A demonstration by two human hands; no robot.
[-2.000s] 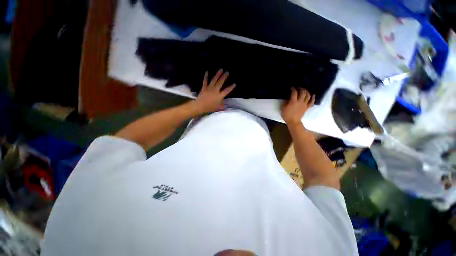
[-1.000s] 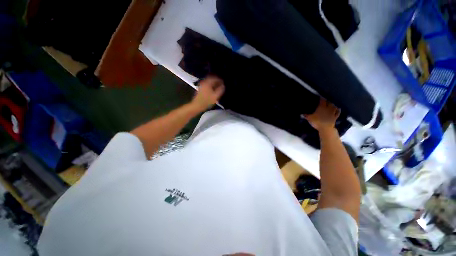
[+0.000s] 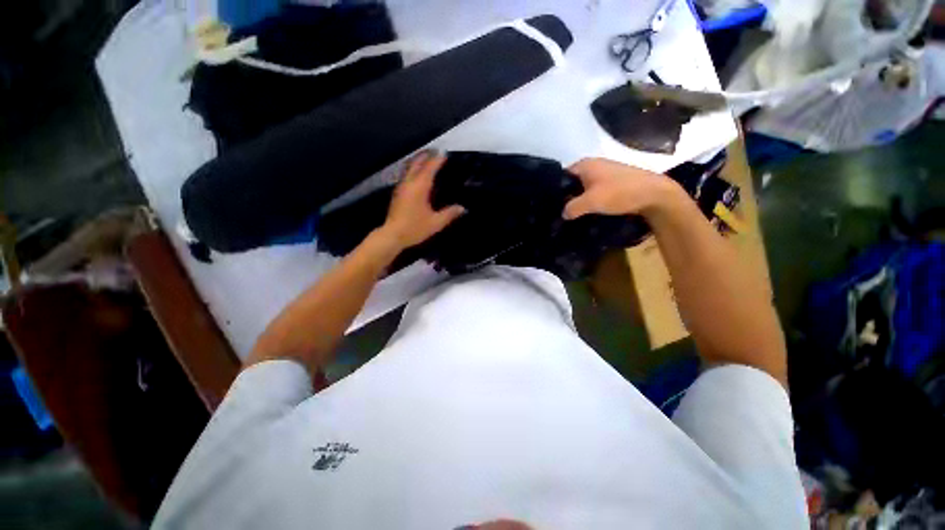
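A dark stack of cloth pieces lies at the front edge of the white-covered table, bunched or folded over at its right part. My left hand rests on its left part with fingers spread and thumb apart. My right hand grips its right end, thumb and fingers around the edge. The dark padded sleeve board lies behind the cloth, a white strip around its rounded end. Another dark cloth pile lies behind the board with a white strip across it.
The iron stands at the table's right, its pale hose running right. Scissors lie behind it. A brown carton is beside the table at the right. A brown panel is at the left. Clear plastic bags lie at the upper right.
The view has turned. The cloth, earlier laid out long and flat, is now shorter and bunched between my hands. My right hand has closed on its right end.
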